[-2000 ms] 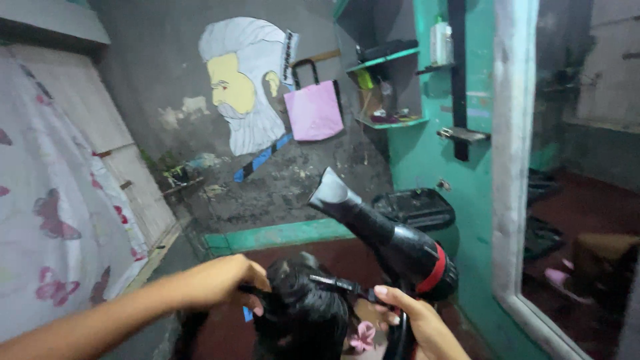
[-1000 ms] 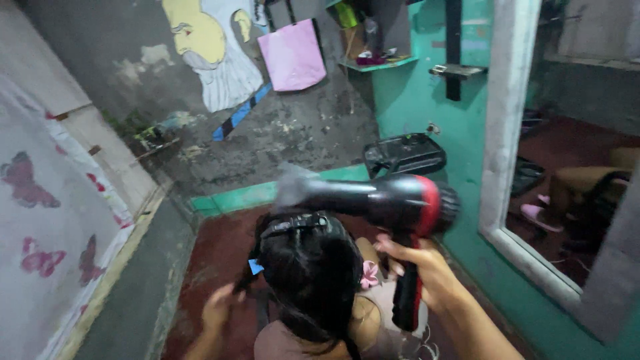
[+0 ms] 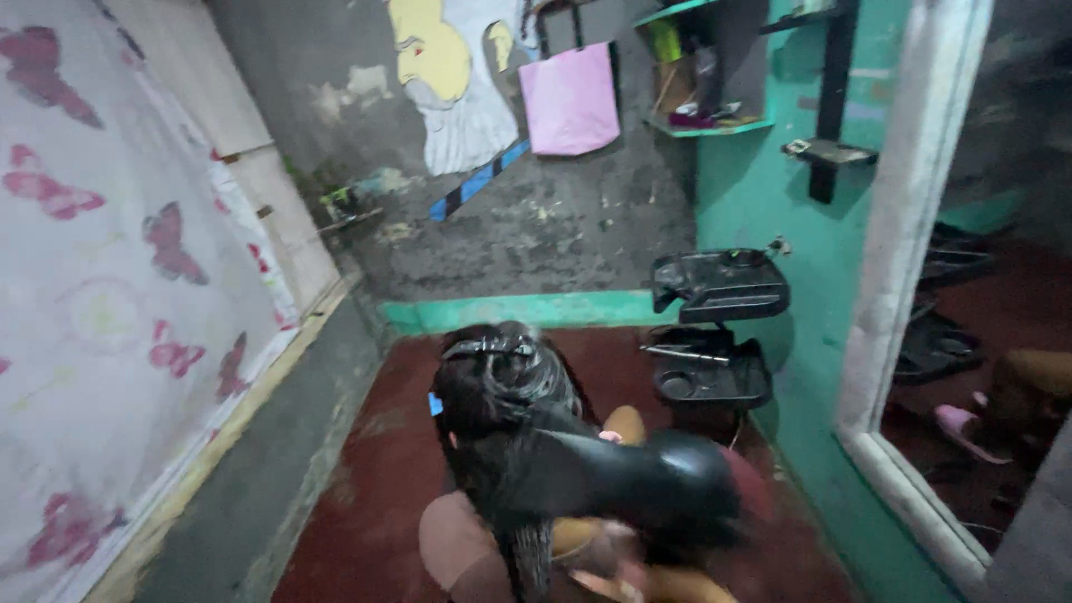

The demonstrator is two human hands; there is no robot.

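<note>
A seated person with long dark hair (image 3: 494, 410) is seen from behind and above. A black hair clip (image 3: 490, 345) holds a section at the crown, and a small blue clip (image 3: 435, 404) sits at the left side. The black hair dryer (image 3: 636, 481), with a dark red rear part, is blurred and lies across the view over the lower hair, its nozzle to the left. At the lower edge my right hand (image 3: 624, 578) is blurred and partly hidden beneath the dryer; it appears closed on the dryer, though the handle is not distinct. My left hand is not in view.
Black trays (image 3: 720, 285) stand at the right wall, a metallic tool (image 3: 687, 353) on the lower one. A framed mirror (image 3: 900, 335) is at right, a low ledge (image 3: 276, 402) at left. A pink bag (image 3: 571, 100) hangs behind.
My left hand, beside the hair earlier, has left the view. The hair dryer has moved lower, from above the crown to across the lower hair. My right hand is lower too.
</note>
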